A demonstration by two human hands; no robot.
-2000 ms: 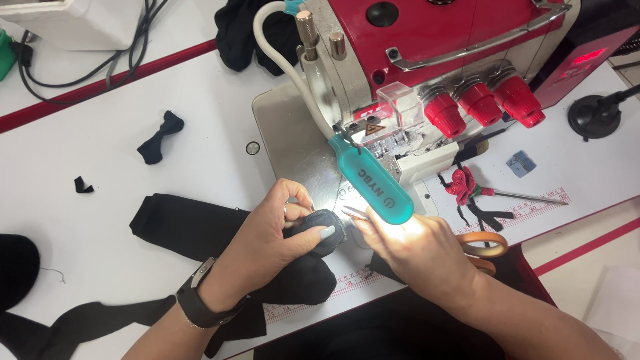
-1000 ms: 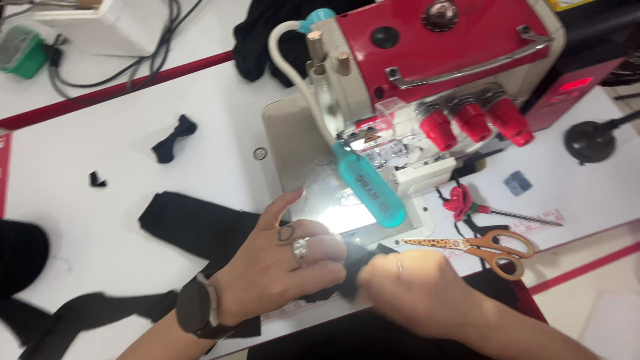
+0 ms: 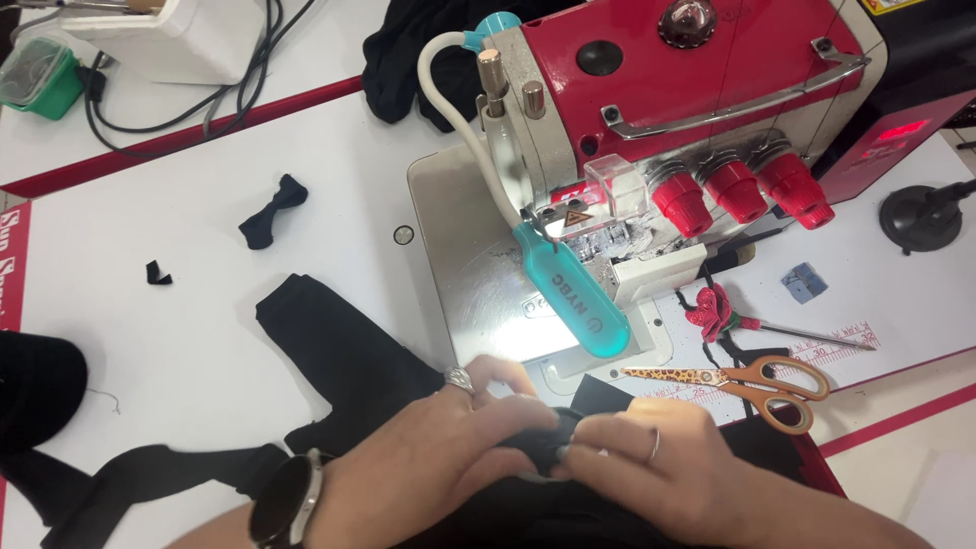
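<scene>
Both my left hand (image 3: 450, 450) and my right hand (image 3: 648, 465) pinch the edge of a piece of black fabric (image 3: 543, 446), fingertips close together, just below the metal plate of a red and white overlock sewing machine (image 3: 717, 76). A black garment piece (image 3: 335, 351) extends from under my left hand toward the upper left. Right of my right hand lies a pair of scissors with orange-brown handles and leopard-print blades (image 3: 728, 379), blades closed. A lit turquoise lamp (image 3: 576, 293) hangs over the machine's plate (image 3: 488, 267).
Black scraps (image 3: 274, 212) and a black fabric strip (image 3: 152, 473) lie at left. A red rose-topped metal tool (image 3: 713, 313), a blue-grey square (image 3: 804, 283) and a black round base (image 3: 920, 217) are at right. Cables and a green container (image 3: 42, 76) stand at upper left.
The scissors, at my right hand two seconds ago, lie on the table. My hands have moved together at the black fabric, away from the machine's plate. The view has shifted somewhat.
</scene>
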